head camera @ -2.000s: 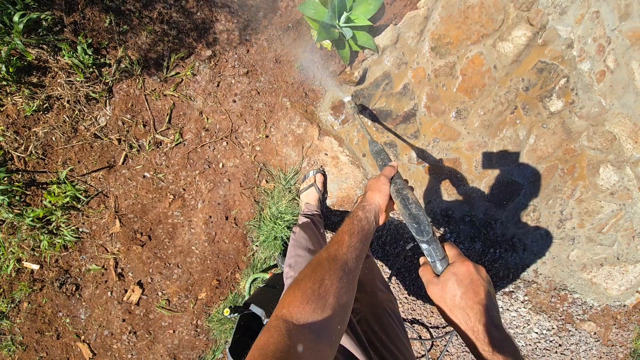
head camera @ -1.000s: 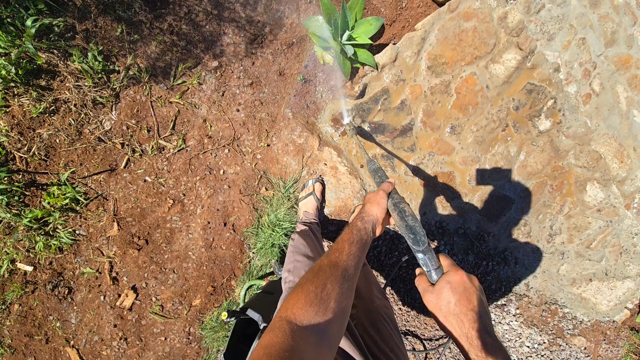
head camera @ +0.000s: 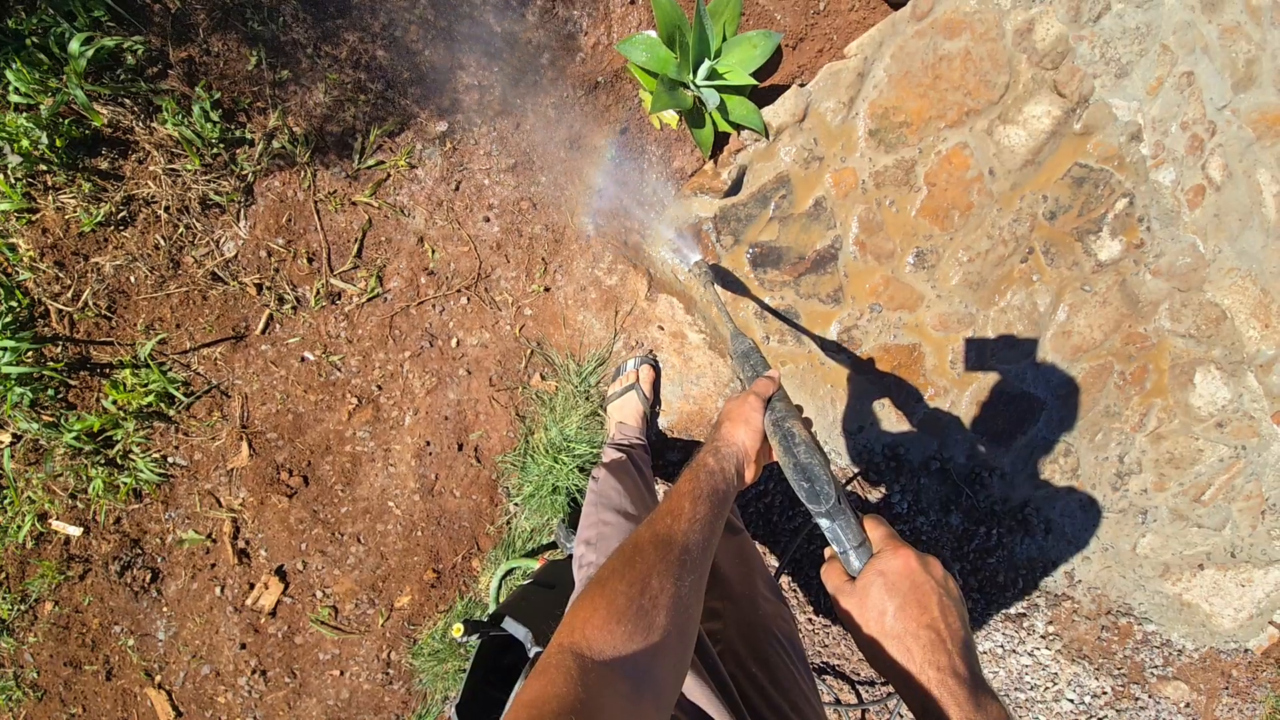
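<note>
A black pressure washer lance [head camera: 797, 448] runs diagonally through the middle of the view, its nozzle [head camera: 700, 268] pointing up and left. My left hand [head camera: 745, 425] grips the middle of the lance, with its fingers wrapped around the shaft. Lower and to the right, my right hand [head camera: 898, 592] is closed around the rear handle, and its trigger is hidden. Water spray [head camera: 640, 195] leaves the nozzle at the edge of wet stone paving [head camera: 930, 180] and fans out as mist over the red soil.
A green succulent plant [head camera: 702, 65] grows above the paving's corner. My sandalled foot [head camera: 632, 392] stands beside a grass tuft [head camera: 555, 440]. A black machine [head camera: 510, 620] with a green hose [head camera: 508, 575] sits by my legs. Cables lie on gravel [head camera: 1040, 655] at the bottom. Weeds line the left.
The spray has swung from upward, toward the succulent a second ago, to up and left over the soil. Both hands have stayed on the lance.
</note>
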